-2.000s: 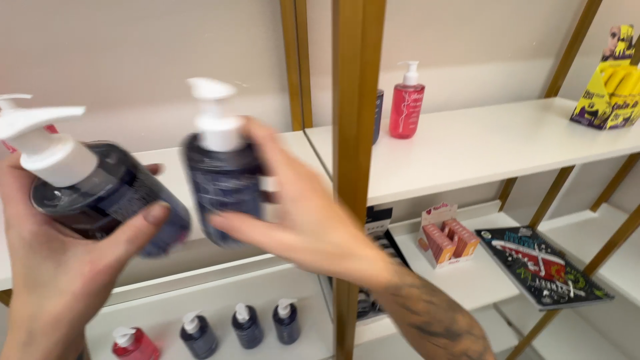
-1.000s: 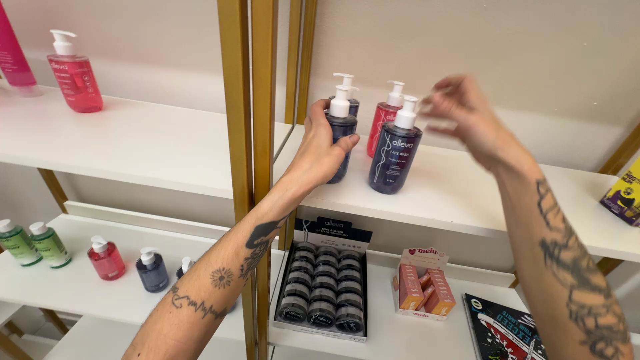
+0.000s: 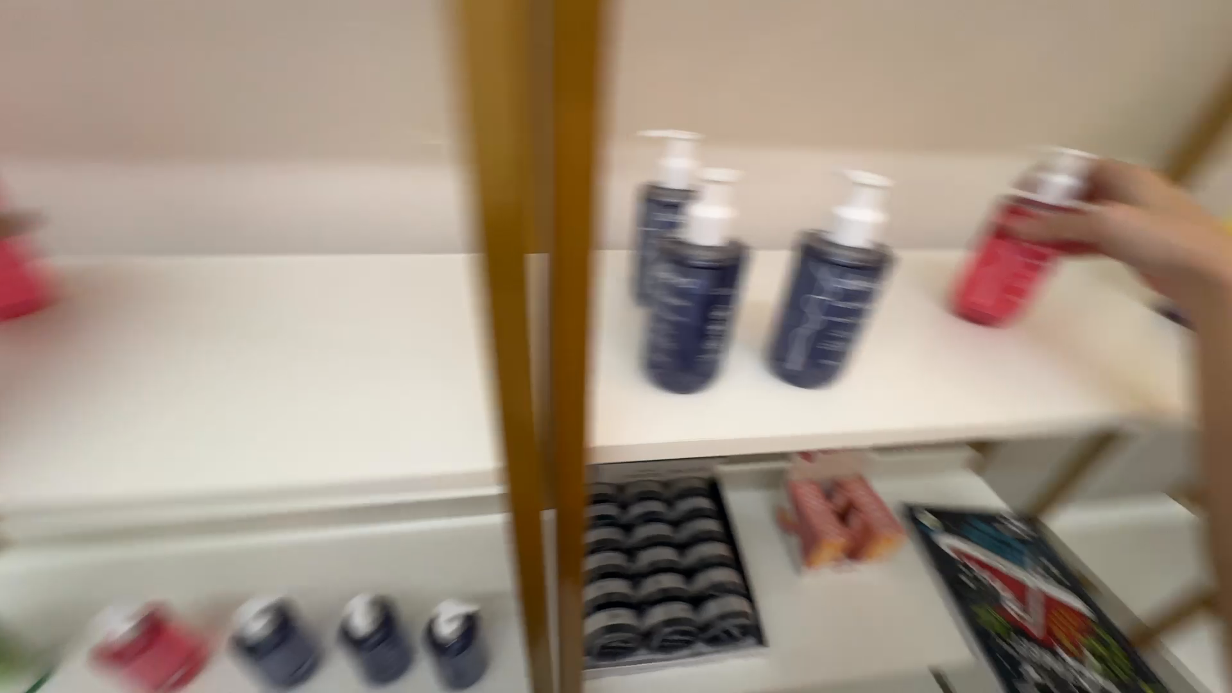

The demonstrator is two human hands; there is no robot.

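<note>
My right hand [image 3: 1126,217] grips a red pump bottle [image 3: 1006,274] near its neck, at the right of the upper shelf [image 3: 924,404]. The bottle leans, its base at or close to the shelf; blur hides which. Left of it stand several dark blue pump bottles with white pumps: one alone [image 3: 830,313], and one [image 3: 693,318] in front of another [image 3: 660,231]. At the far left edge, a skin-coloured blur [image 3: 19,223], perhaps fingers of my left hand, crosses a pink container [image 3: 17,279]. Whether it grips the container cannot be told.
Two gold uprights [image 3: 539,337] divide the shelving. Below left are a red bottle [image 3: 149,650] and several dark bottles [image 3: 371,640]. Below right are a tray of dark round jars [image 3: 664,568], a pink display box [image 3: 842,520] and a dark printed item with a red shape [image 3: 1044,597].
The red bottle, behind the dark bottles one second ago, is now to their right in my right hand. My left hand has let go of the dark bottle by the upright.
</note>
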